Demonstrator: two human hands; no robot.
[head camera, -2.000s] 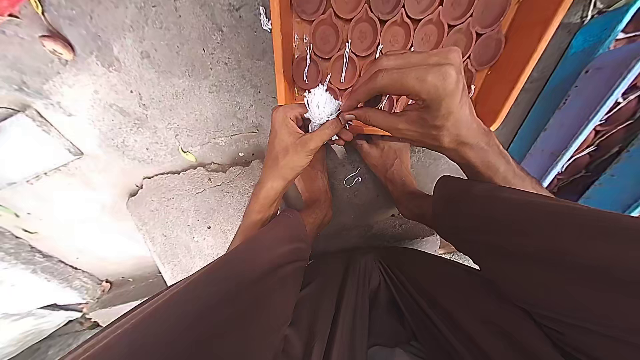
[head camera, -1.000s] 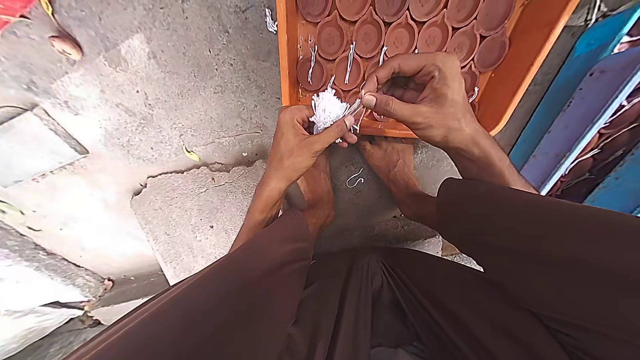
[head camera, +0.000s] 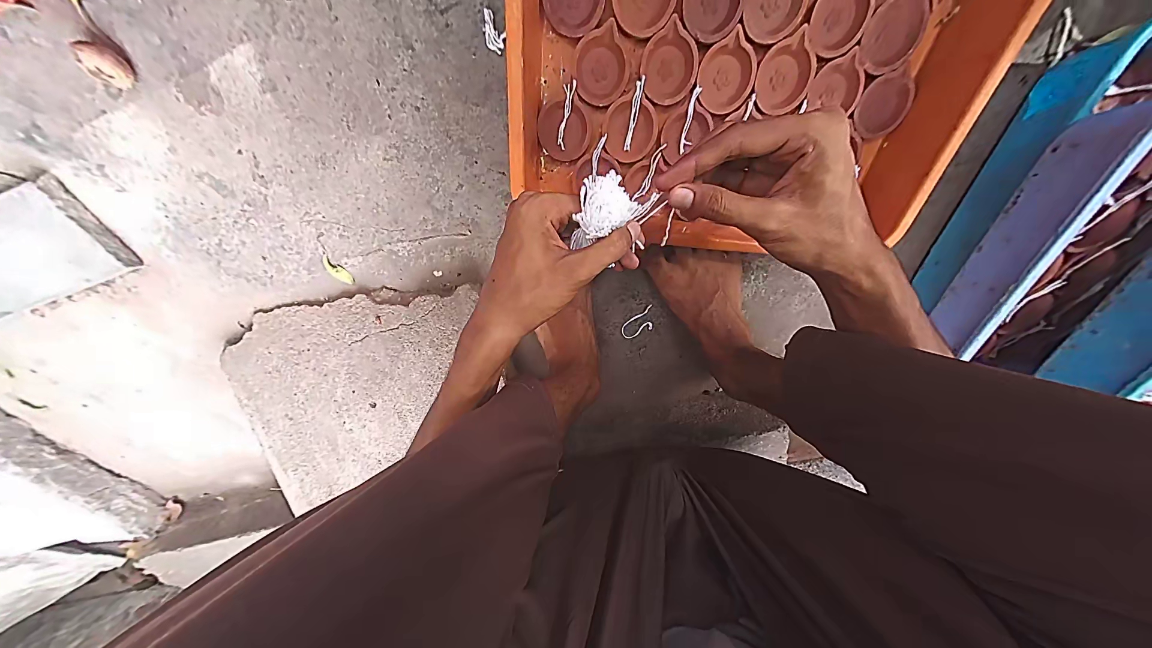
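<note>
My left hand (head camera: 553, 256) is closed around a bundle of white cotton wicks (head camera: 605, 207), whose loose ends splay out toward the right. Just right of it, my right hand (head camera: 783, 193) has thumb and forefinger close together by those strand ends; whether a strand is pinched between them I cannot tell. Both hands are over the near edge of an orange plastic crate (head camera: 525, 99) with rows of clay oil lamps (head camera: 670, 61). A white wick (head camera: 634, 112) lies across one lamp in the nearer rows, and several neighbouring lamps have wicks too. My hands partly hide the nearest lamps.
A loose thread (head camera: 637, 322) lies on the ground between my bare feet. Blue and purple crates (head camera: 1044, 216) with more clay pieces stand at the right. A cracked concrete slab (head camera: 351, 387) is at the left, and more white thread (head camera: 492, 31) lies left of the orange crate.
My right hand has shifted slightly away from the bundle. Strand ends between the hands now fan out more than before. My left hand keeps its hold on the bundle.
</note>
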